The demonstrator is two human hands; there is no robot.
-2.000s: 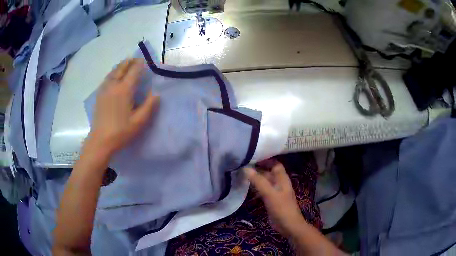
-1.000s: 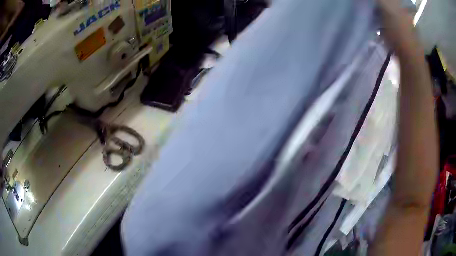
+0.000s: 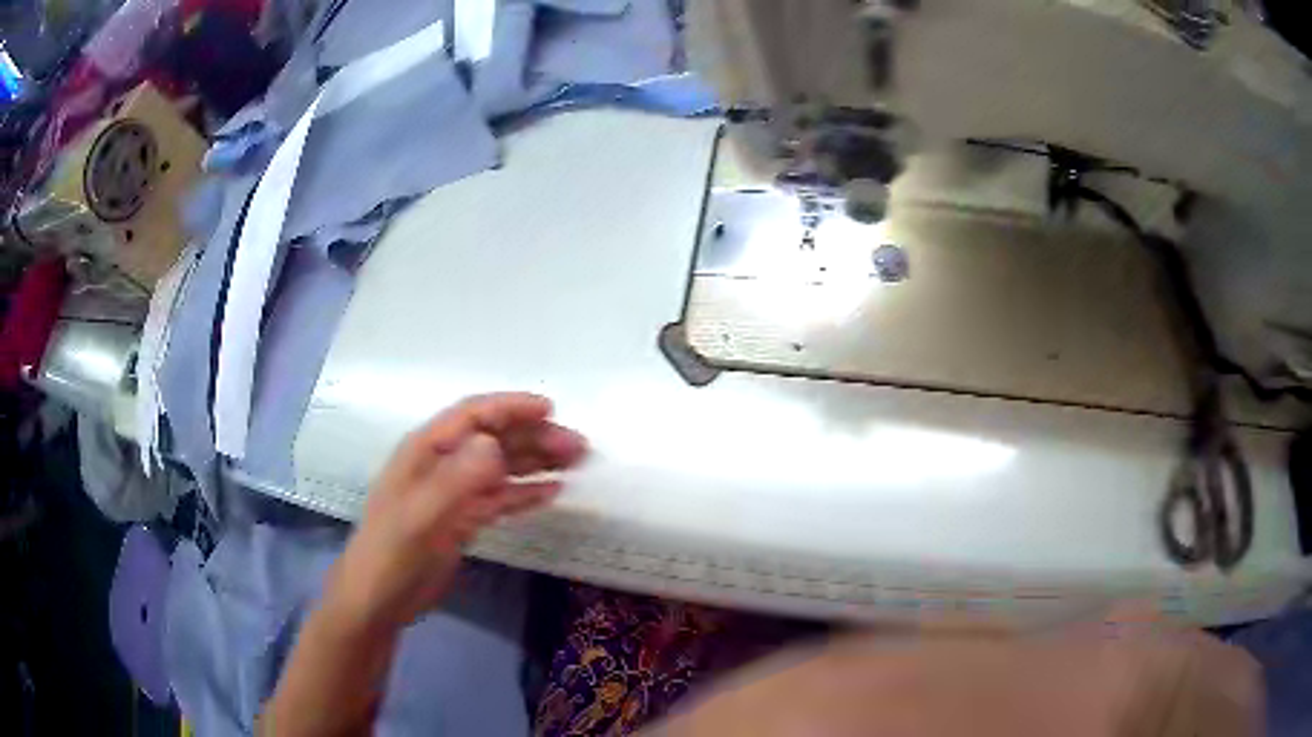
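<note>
My left hand (image 3: 458,497) is over the front left part of the white machine table (image 3: 504,274), fingers a little curled and apart, holding nothing. My right forearm crosses the bottom right, blurred; my right hand is out of the picture. The sewing machine head (image 3: 1007,72) stands at the top right, its lamp bright on the needle area and the shiny needle plate (image 3: 741,238). Loose blue cut pieces (image 3: 396,144) with white strips (image 3: 266,274) are heaped at the left of the table.
Scissors (image 3: 1209,504) lie on the table at the right, handles towards me. A ruler scale runs along the front edge. Another machine part with a round wheel (image 3: 121,169) is at the far left. More blue cloth (image 3: 461,648) hangs below the table edge. Patterned clothing (image 3: 619,655) shows at the bottom.
The dark-edged blue panel has left the table in front of me; one second ago it was lifted to the right. The view has swung back left. My left hand is now empty.
</note>
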